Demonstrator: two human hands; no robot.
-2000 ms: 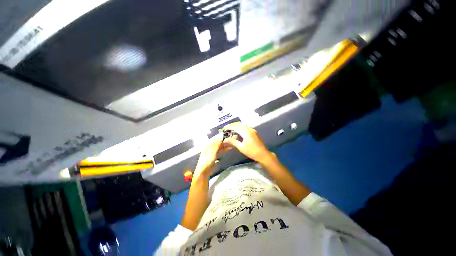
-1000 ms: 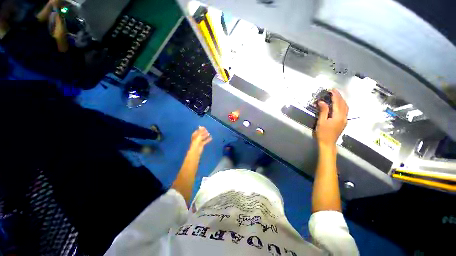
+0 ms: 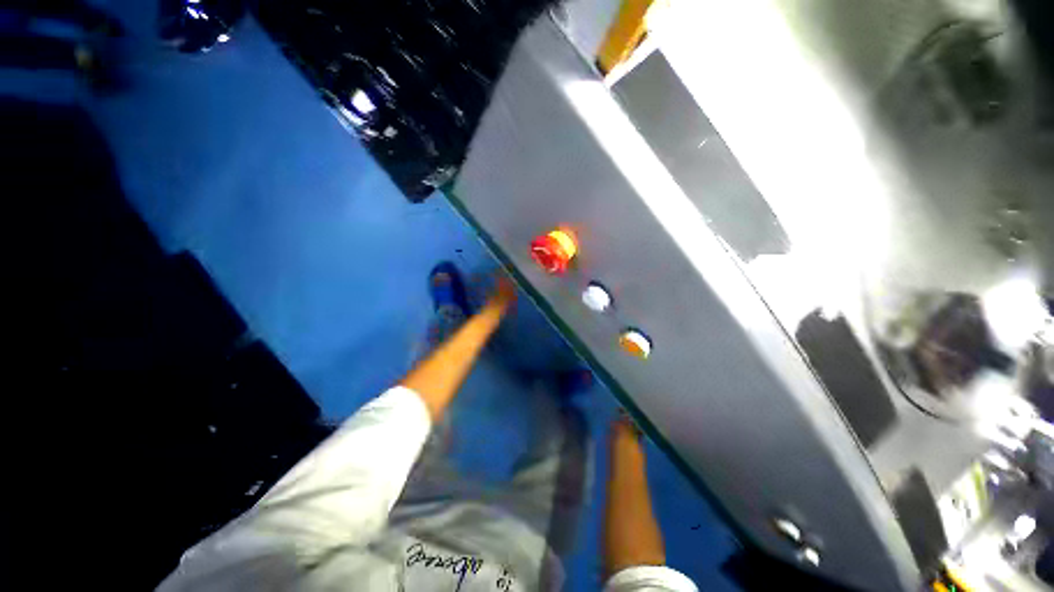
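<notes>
The machine's sloping grey front panel (image 3: 682, 335) runs diagonally through the view. It carries a red-orange emergency stop (image 3: 554, 250), a white button (image 3: 596, 297) and an amber button (image 3: 635, 342). On the bright bed at right, a dark fixture (image 3: 948, 341) shows blurred. My left hand (image 3: 505, 291) is small and blurred at the panel's lower edge, left of the emergency stop. My right hand (image 3: 625, 427) is at the same edge below the amber button, mostly hidden. Neither hand's fingers show clearly, nor whether anything is held.
Two pale buttons (image 3: 798, 541) sit at the panel's lower end. A yellow light curtain bar (image 3: 624, 35) stands at the top. Dark, shiny perforated material (image 3: 393, 87) lies beside the machine at upper left. The blue floor (image 3: 254, 254) shows below.
My right hand has left the fixture on the bed and dropped to the panel's lower edge. My left hand is now near that edge too. The view has turned and moved closer to the emergency-stop end.
</notes>
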